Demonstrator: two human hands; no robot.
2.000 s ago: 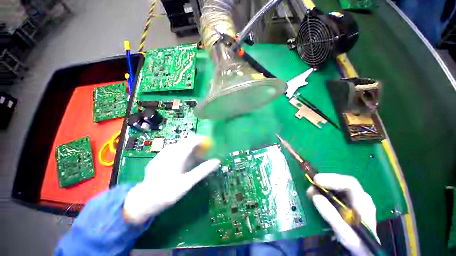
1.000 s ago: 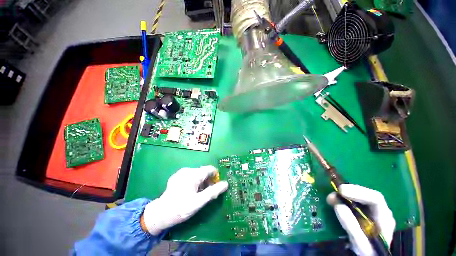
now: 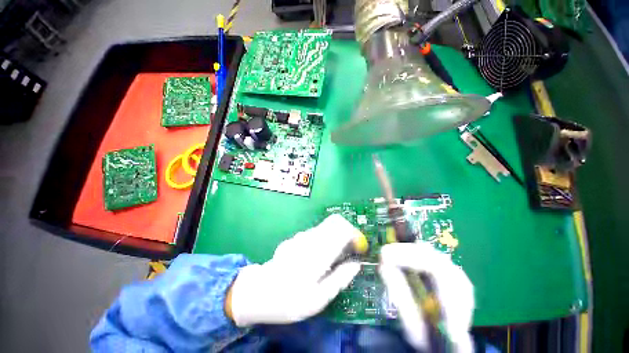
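Note:
A green circuit board (image 3: 441, 224) lies on the mat nearest my body, partly hidden by both hands. My left hand (image 3: 303, 269), in a white glove with a yellow fingertip, is over the board's left part, thumb and fingers near each other; I cannot tell whether a thin strand is between them. My right hand (image 3: 431, 279), white-gloved and blurred, is over the board's middle, closed around the handle of a soldering iron (image 3: 392, 196). The iron's tip points up and away, beyond the board's far edge.
A clear fume hood (image 3: 410, 114) hangs over the mat (image 3: 510, 276). Two green boards, one with black cylinders (image 3: 310, 155), lie at left. A black tray (image 3: 196, 200) holds smaller boards and yellow rings (image 3: 181, 172). An iron stand (image 3: 555, 162), fan (image 3: 507, 52) and flat pieces (image 3: 486, 155) are right.
My right hand and the iron have moved left from the board's right side to over its middle. My left hand has moved right, further over the board. The camera view has shifted.

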